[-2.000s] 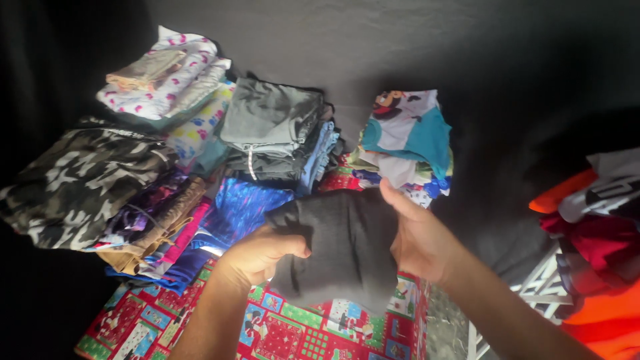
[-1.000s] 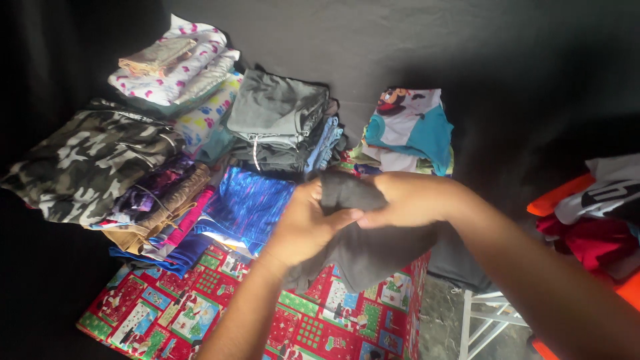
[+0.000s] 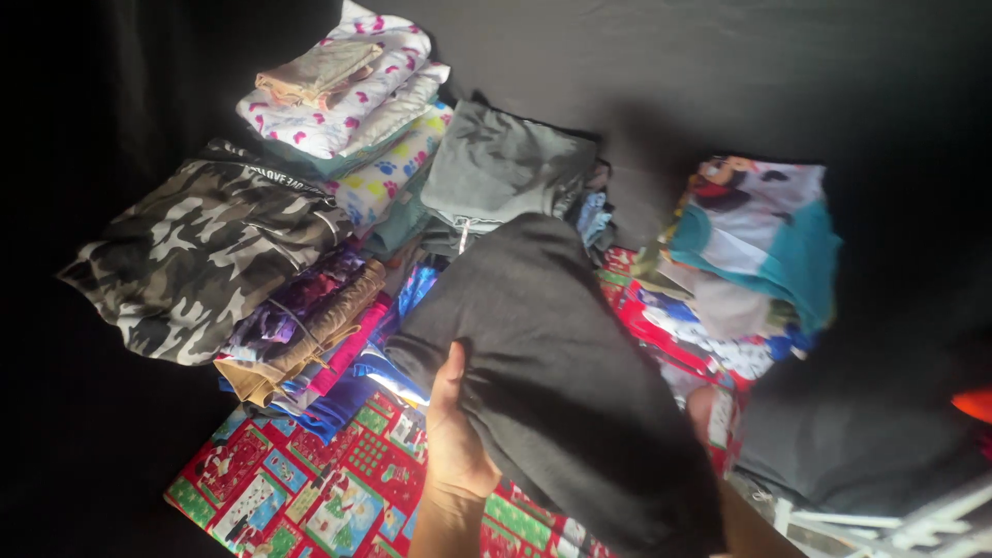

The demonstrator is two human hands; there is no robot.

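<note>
A dark grey folded cloth garment (image 3: 558, 372) is held up in front of me, over the wrapped surface. My left hand (image 3: 457, 434) grips its lower left edge, the thumb lying on top of the fabric. At its right edge is my right hand (image 3: 701, 411), mostly hidden behind the cloth; only a blurred bit of finger and the forearm show. Just beyond the garment lies a stack topped with grey folded clothes (image 3: 511, 163). Left of it, a camouflage garment (image 3: 209, 248) tops another pile of folded clothes.
White cloth with pink marks (image 3: 341, 101) tops a pile at the back left. On the right stands a stack with a teal and white printed garment (image 3: 763, 240). Christmas-patterned covering (image 3: 310, 488) lies beneath the piles. A white rack (image 3: 876, 523) shows at lower right.
The dark garment, bunched between both hands a second ago, is now spread wider and raised toward the grey stack. My hands have moved apart, and the view has come closer to the piles.
</note>
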